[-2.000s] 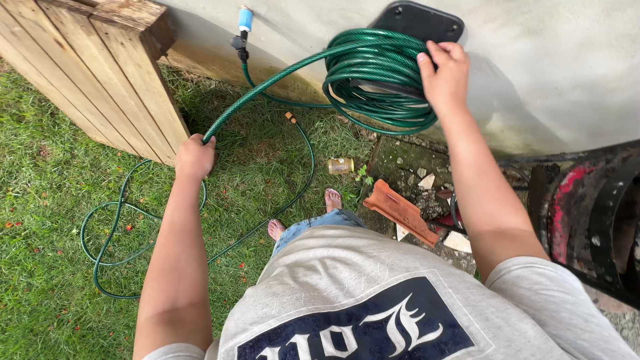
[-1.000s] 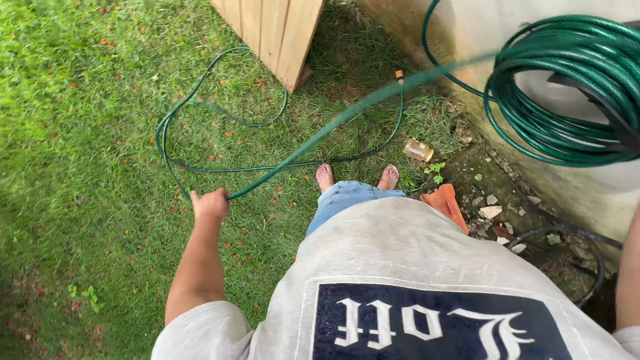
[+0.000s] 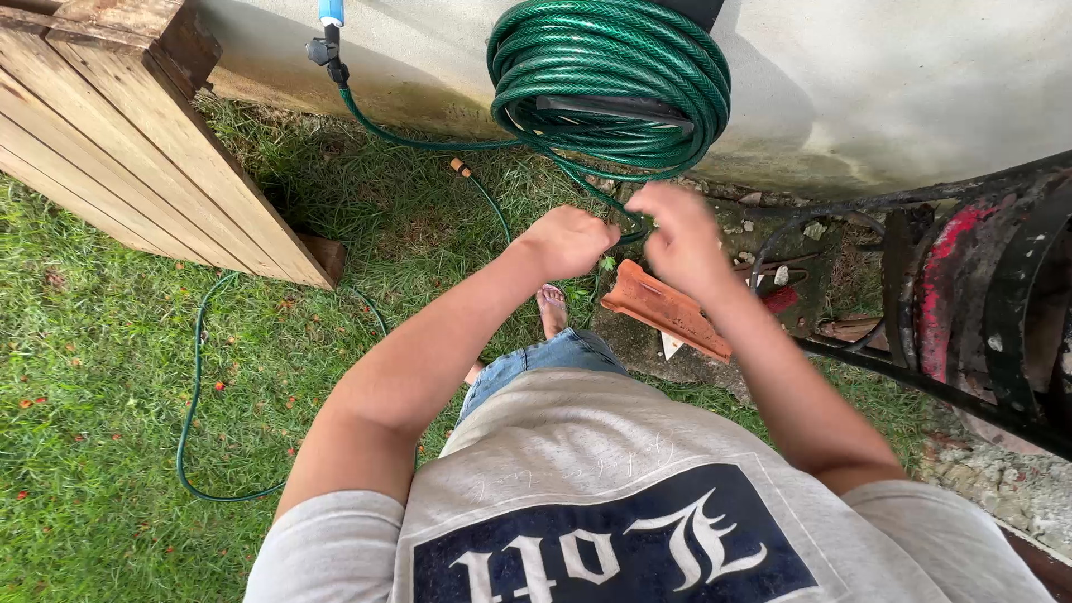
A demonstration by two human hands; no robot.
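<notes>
A green garden hose (image 3: 611, 79) hangs in a thick coil on a dark wall holder (image 3: 695, 10). From the coil's underside a length of hose comes down to my two hands. My left hand (image 3: 574, 243) is closed on that length just below the coil. Beside it my right hand (image 3: 674, 222), blurred, is raised with fingers curled near the same hose; whether it grips is not clear. Another stretch runs left from the coil to a black connector (image 3: 333, 57) under a blue fitting (image 3: 332, 12). An orange-tipped hose end (image 3: 460, 167) lies over the grass, and a loose loop lies at the left.
A wooden slatted panel (image 3: 142, 142) stands at the upper left. On the ground before me lies a terracotta roof tile (image 3: 666, 310) among rubble. A rusty black and red metal object (image 3: 946, 293) is at the right. The pale wall (image 3: 888, 92) runs behind the coil.
My left hand has come from the far left, where it held the stretched hose, to just below the coil. My right hand has left the coil's right side and moved down beside it.
</notes>
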